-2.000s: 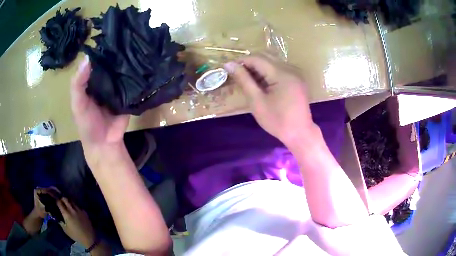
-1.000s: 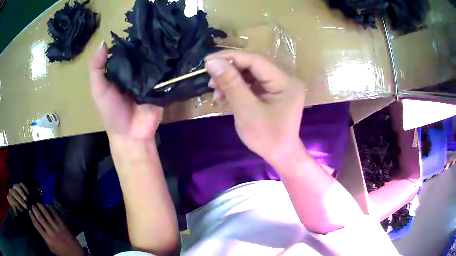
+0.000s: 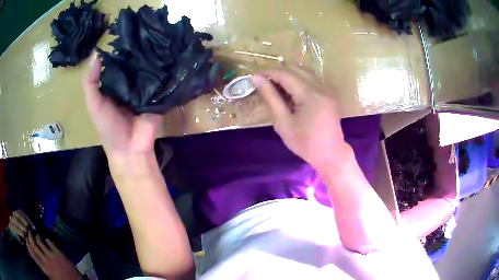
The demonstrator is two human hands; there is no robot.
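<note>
A large black ruffled fabric flower (image 3: 156, 60) rests in my left hand (image 3: 123, 123), above the table at the left. My thumb is at its left edge and my palm is under its lower side. My right hand (image 3: 306, 112) is at the white oval glue dish (image 3: 239, 87), thumb and index finger together at its right rim. The applicator stick is not clearly seen; the fingertips are slightly blurred and hide what they pinch.
A smaller black flower (image 3: 78, 34) lies at the upper left, more black flowers (image 3: 416, 13) at the upper right. A loose pale stick (image 3: 257, 56) lies behind the dish. A glue bottle (image 3: 51, 132) is at left. A cardboard box (image 3: 389, 164) stands at right. Another person's hands (image 3: 35, 240) show lower left.
My right hand has moved from the flower's lower edge back to the dish, and the stick it held against the petals no longer shows. My left hand has shifted the flower slightly left.
</note>
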